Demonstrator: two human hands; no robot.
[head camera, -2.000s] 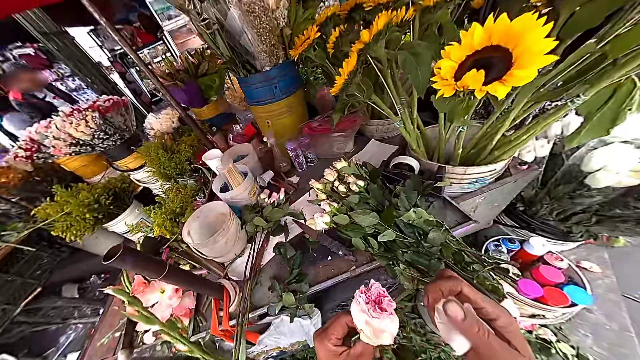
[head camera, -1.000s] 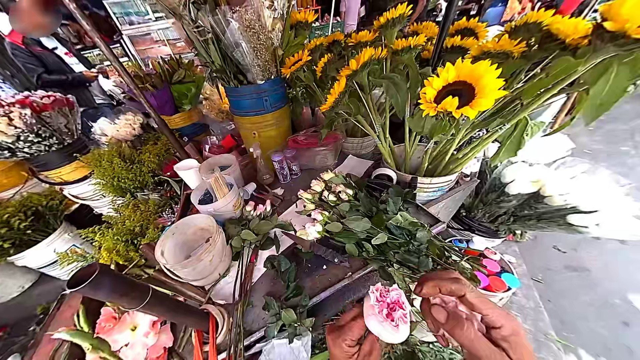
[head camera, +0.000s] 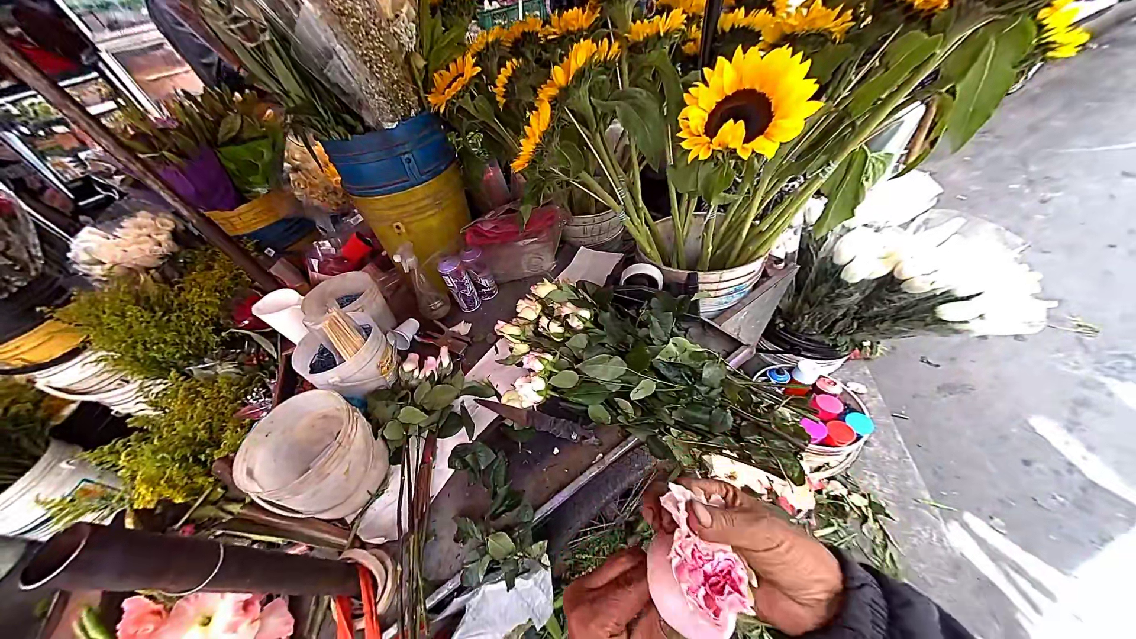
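Note:
At the lower edge, my left hand (head camera: 612, 596) is closed around the base of a pink rose bloom (head camera: 701, 577); its stem is hidden. My right hand (head camera: 763, 550) pinches a pale petal (head camera: 682, 501) at the bloom's upper edge with thumb and fingers. Just beyond my hands, a bunch of cream-pink roses with leafy stems (head camera: 639, 364) lies across the work table. A smaller bunch of pink rosebuds (head camera: 426, 390) lies to its left, stems pointing toward me.
White plastic buckets (head camera: 311, 454) stand at the left, one holding wooden sticks (head camera: 343, 334). Sunflowers (head camera: 750, 105) fill a bucket behind the roses. Spray cans with coloured caps (head camera: 830, 417) sit in a bucket at right. A dark tube (head camera: 186, 564) crosses the lower left.
My right hand has come against the pink rose; two seconds ago it was apart from it, holding a pale petal. The view has shifted.

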